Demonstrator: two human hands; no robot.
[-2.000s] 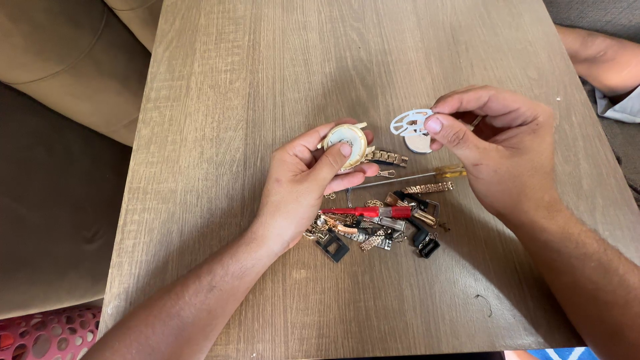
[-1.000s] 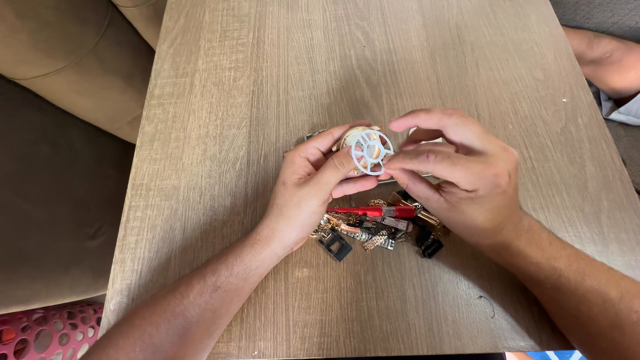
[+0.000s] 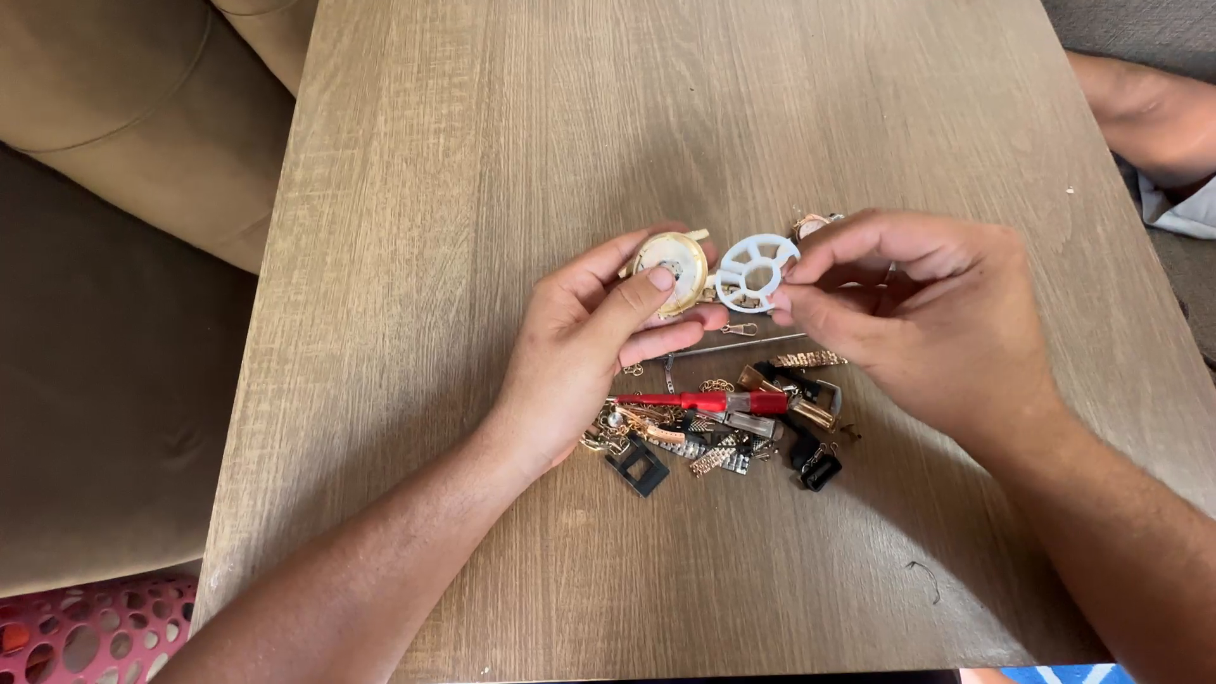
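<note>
My left hand (image 3: 608, 323) holds a round gold-coloured watch case (image 3: 686, 266), its thumb resting on the pale inner face. Just to the right, the thumb and fingertips of my right hand (image 3: 902, 304) pinch a white spoked plastic ring (image 3: 757, 274) by its right edge. The ring stands apart from the case. Below both hands lies a pile of watch bracelet pieces (image 3: 717, 458), chains and clasps, with a red screwdriver (image 3: 703, 401) across it. The shaft of another tool (image 3: 741, 344) runs toward my right hand, which hides its far end.
All this is on a wood-grain table (image 3: 532, 114). Another small watch (image 3: 812, 226) lies partly behind my right hand. A black square frame (image 3: 637, 465) is at the pile's left. Another person's limb (image 3: 1140, 119) shows beyond the right edge; a pink perforated basket (image 3: 95, 632) is at lower left.
One second ago the white ring was over the watch case; now my right hand holds it off to the right, uncovering the case. The left hand keeps its hold.
</note>
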